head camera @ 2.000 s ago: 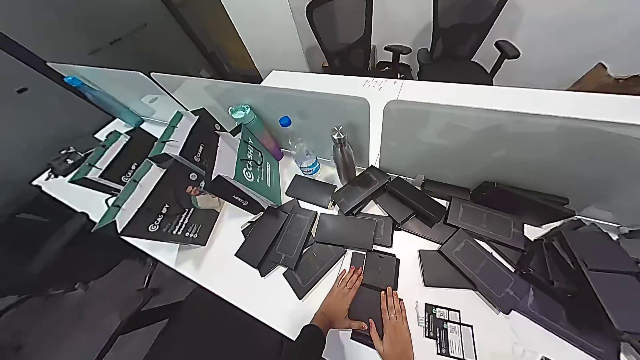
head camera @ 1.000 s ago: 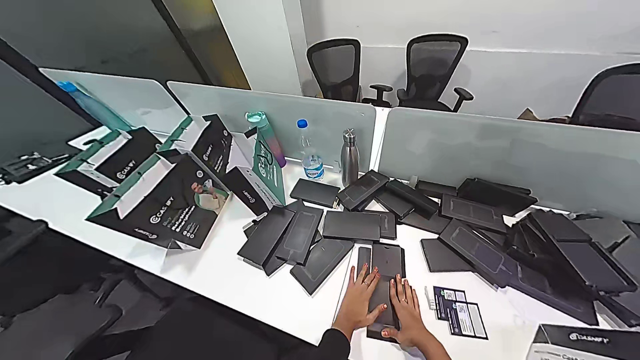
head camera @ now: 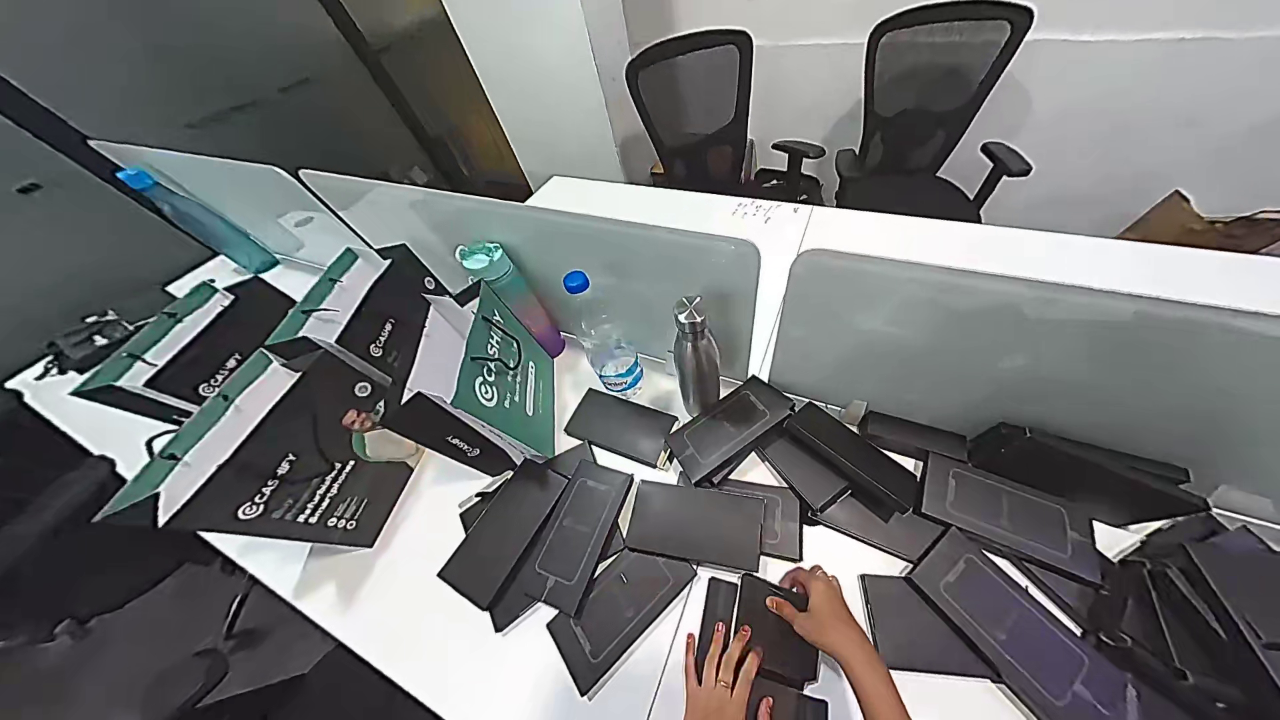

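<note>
A flat black box lies on the white table at the bottom centre. My left hand rests with its fingers spread over the box's left edge and a narrow black piece beside it. My right hand pinches a small dark item, too small to name, at the box's top right. Part of another black box shows below, partly hidden by my left hand. Above my hands lies a black box, with a phone-outline box to the left and a dark box to the right.
Many black boxes lie loosely piled, including a large one at right. Black and green paper bags stand at left. A steel bottle, a clear plastic bottle and a green-purple bottle stand before the grey partition.
Both hands lay flat on the boxes before; my right hand has moved up to the upper box and curled its fingers around a small dark item. The view has shifted.
</note>
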